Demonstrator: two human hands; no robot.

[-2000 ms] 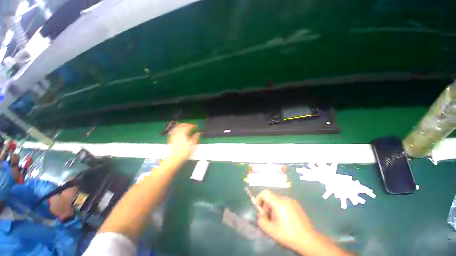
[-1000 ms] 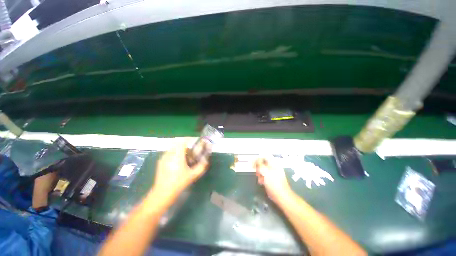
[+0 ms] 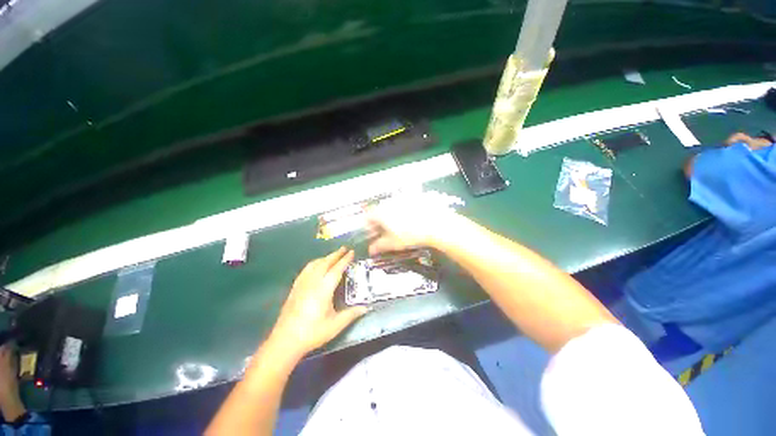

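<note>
An open phone housing [image 3: 393,279], silver-white with dark parts, lies flat on the green mat in front of me. My left hand [image 3: 319,300] holds its left end with thumb and fingers. My right hand [image 3: 408,232] is over its upper edge, fingers bent; whether it holds a tool or small part cannot be told. White strips with orange-yellow ends [image 3: 342,221] lie just behind my hands. A pile of white pieces [image 3: 438,199] is partly hidden behind my right hand.
A glossy black phone [image 3: 478,169] lies beside the tape-wrapped post [image 3: 516,102]. A clear bag [image 3: 584,189] is at right, another [image 3: 131,298] at left. A black tray [image 3: 281,157] is on the conveyor. A black device [image 3: 64,345] is far left; a person in blue [image 3: 715,238] sits right.
My left hand has come back from the belt edge, and the phone housing now lies on the mat. My right hand has moved from the strips to the housing. The view has turned right.
</note>
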